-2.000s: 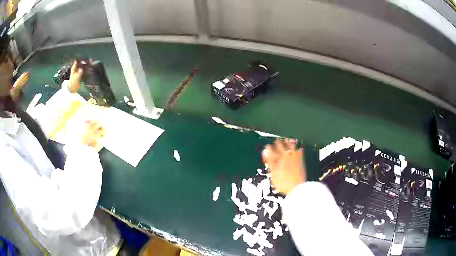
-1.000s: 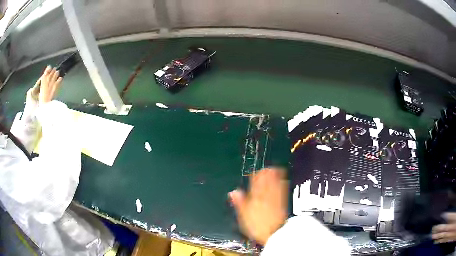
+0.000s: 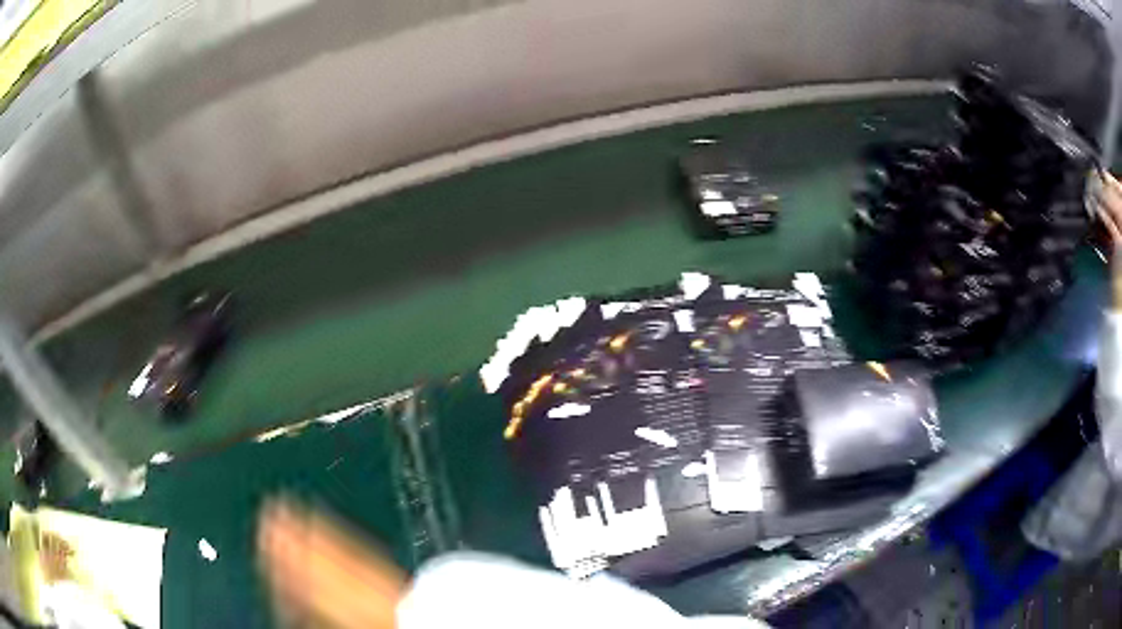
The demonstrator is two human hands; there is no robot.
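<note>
Black printed panels (image 3: 628,406) lie side by side and overlapping on the green bench, with white tabs along their far and near edges. A thick, shiny black box (image 3: 861,418) lies on their right end. My left hand (image 3: 322,559) is strongly blurred at the lower left, over the green bench left of the panels. Its finger posture is unclear and no object shows in it. My right hand is not recognisable in the picture. A hand (image 3: 1107,207) cut by the right edge is beside the black pile and seems to belong to another person.
A tall dark pile (image 3: 972,234) stands at the right. Single black boxes (image 3: 728,194) lie on the green surface along the grey guard wall (image 3: 492,111). A grey post (image 3: 62,412) and a yellow and white sheet (image 3: 92,565) are at left. A blue stool (image 3: 997,541) is below right.
The view has swung right, so the panels sit further left and more of the pile shows. The hand and dark item at the right have parted; a black box now rests on the panels.
</note>
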